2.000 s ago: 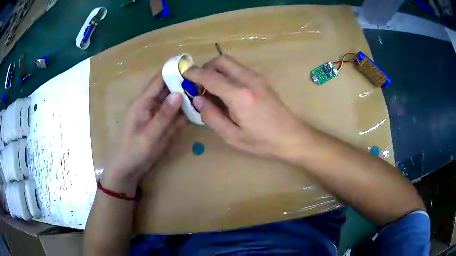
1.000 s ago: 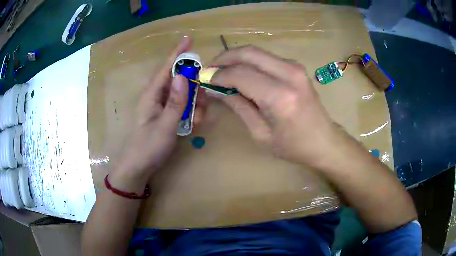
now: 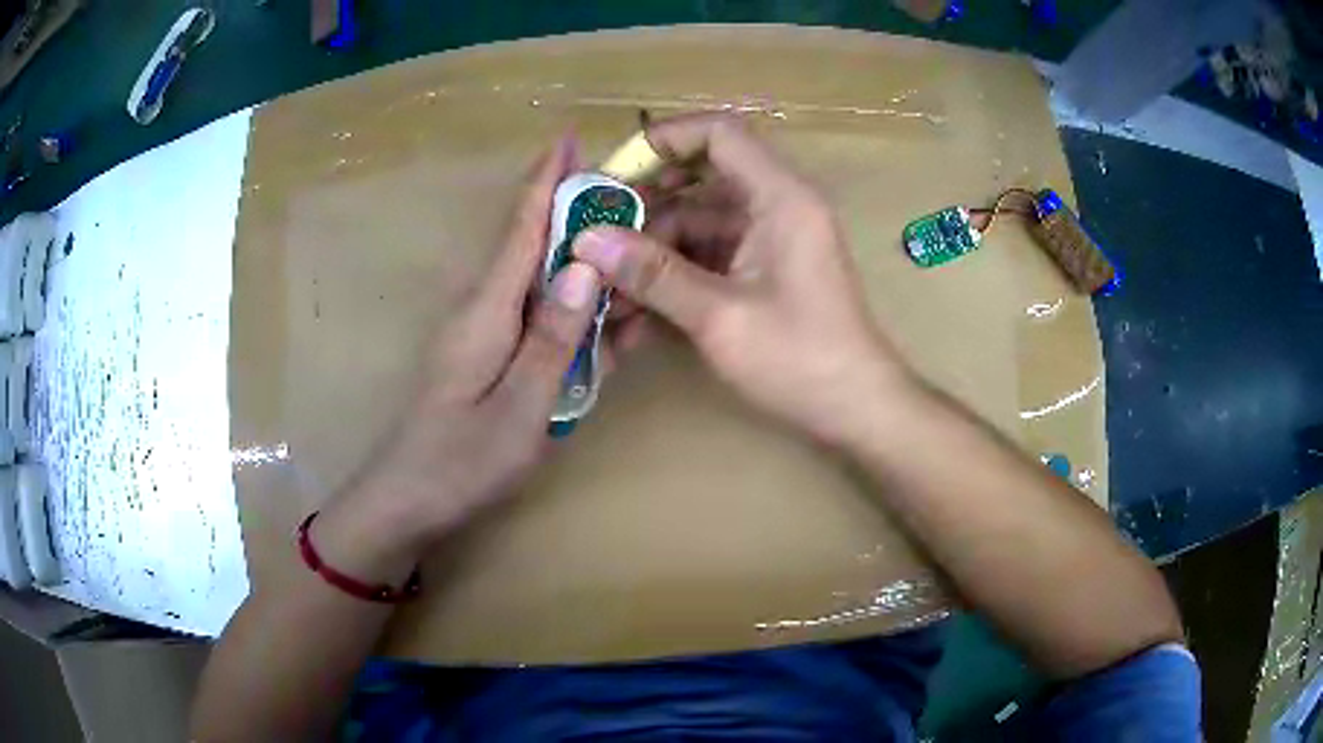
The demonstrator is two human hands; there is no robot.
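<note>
A white housing shell (image 3: pixel 579 399) is held upright in both hands above the mat's middle. A green circuit board (image 3: pixel 604 212) lies in its wide upper end. A little blue shows in the narrow lower part, mostly hidden by fingers. My left hand (image 3: pixel 501 349) grips the shell from the left, thumb on its front. My right hand (image 3: pixel 755 276) presses its thumb on the board; a pale yellow finger cot (image 3: pixel 633 157) covers a fingertip at the shell's top. A second green board (image 3: pixel 940 237) lies on the mat, wired to a blue battery with a brown pad (image 3: pixel 1075 244).
The brown taped mat (image 3: pixel 697 552) fills the middle. White shells (image 3: pixel 26 392) are stacked at the left edge beside a marked white sheet (image 3: pixel 124 363). Another shell with a blue part (image 3: pixel 170 66) lies on the green belt. A teal dot (image 3: pixel 1056 466) is at right.
The board, held beside the shell by my right hand a second ago, now sits in the shell's upper end under my thumb. The shell on the belt has moved left.
</note>
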